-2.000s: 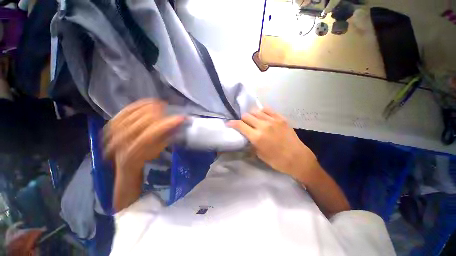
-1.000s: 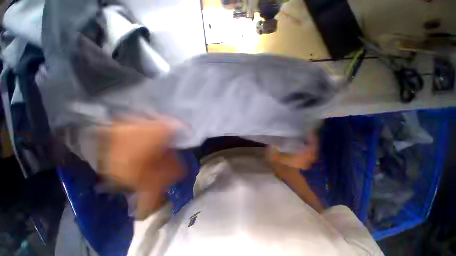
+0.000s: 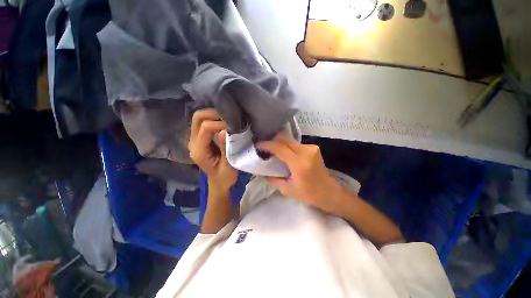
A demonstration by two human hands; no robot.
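Note:
A grey garment [image 3: 154,64] is heaped over the left part of the table and hangs down its front edge. Its near end is a pale white-blue folded band [image 3: 249,156], held as an open loop above my lap. My left hand [image 3: 208,142] grips the band's left side with bent fingers. My right hand [image 3: 300,169] grips its right side, with fingertips inside the loop and the thumb below. The hidden fingertips of my right hand cannot be seen.
The tan machine bed plate [image 3: 384,49] lies at the upper right under a bright lamp. A dark pad [image 3: 474,41] and yellow-green snips [image 3: 482,100] are right of it. A printed scale [image 3: 361,123] runs along the table edge. Blue baskets [image 3: 137,198] with cloth stand below.
The grey cloth was spread between my moving hands a second ago. Now it is bunched at the left, and my hands are close together on the pale band.

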